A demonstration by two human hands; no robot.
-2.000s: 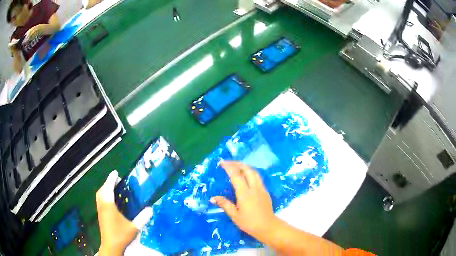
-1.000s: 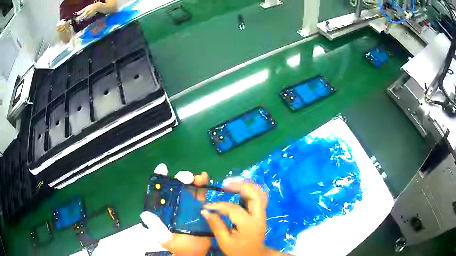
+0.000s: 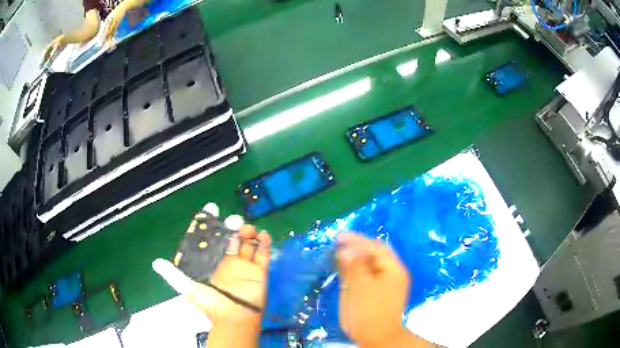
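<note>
My left hand (image 3: pixel 234 279), with white finger cots, holds a phone middle frame (image 3: pixel 204 246) by its edges, low left of centre. Gold dots show at its upper end, and skin shows through its open centre. A sheet of blue protective film (image 3: pixel 299 275) stands off the frame between my hands. My right hand (image 3: pixel 372 289), blurred, pinches the film's edge with its fingertips. The peeled film pile (image 3: pixel 442 231) lies behind and right of my right hand on the white work sheet (image 3: pixel 469 326).
Filmed frames (image 3: pixel 289 183) lie in a slanting row on the green conveyor belt (image 3: pixel 469 122). More frames (image 3: pixel 66 289) lie at lower left. Stacked black blister trays (image 3: pixel 129 115) stand left. Another person's hands (image 3: pixel 81 34) show at upper left. Metal machinery stands right.
The film has come up off the held frame and my right hand has moved right with it. The filmed frames on the belt have shifted left.
</note>
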